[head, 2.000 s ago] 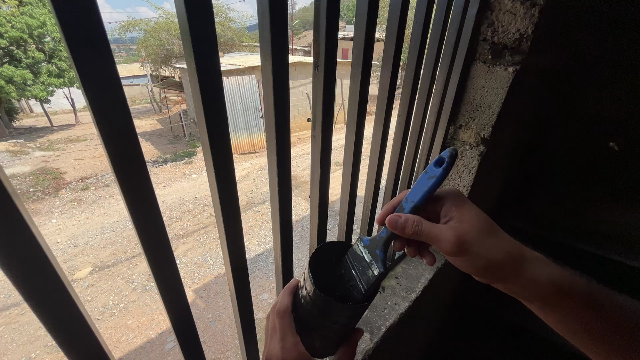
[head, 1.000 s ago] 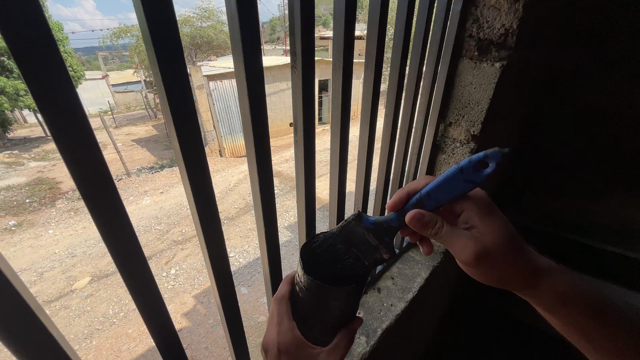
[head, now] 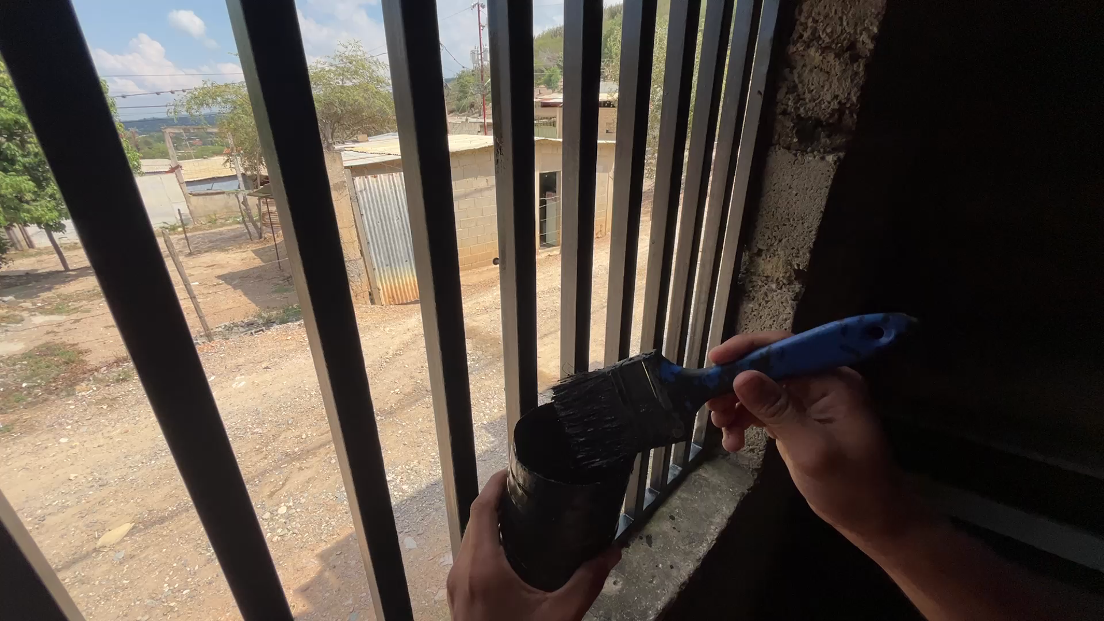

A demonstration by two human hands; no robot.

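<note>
My left hand (head: 517,561) grips a black-coated cylindrical can (head: 561,517) from below, its open mouth tilted up. My right hand (head: 811,423) holds a wide paintbrush (head: 785,349) by its blue, paint-stained handle. The dark bristles lie over the can's rim on its right side, coated black, and the handle points up to the right. Just behind both hands stand the upright metal bars (head: 431,224) of a window grille. How much paint is inside the can cannot be seen.
A rough concrete sill (head: 681,535) runs below the grille, meeting a block wall (head: 793,198) on the right. Past the bars are a gravel road (head: 379,414) and a block building with a corrugated metal panel (head: 388,233).
The brush has come up from inside the can to its rim, and its handle has tipped from steep to nearly level. My left hand still holds the can.
</note>
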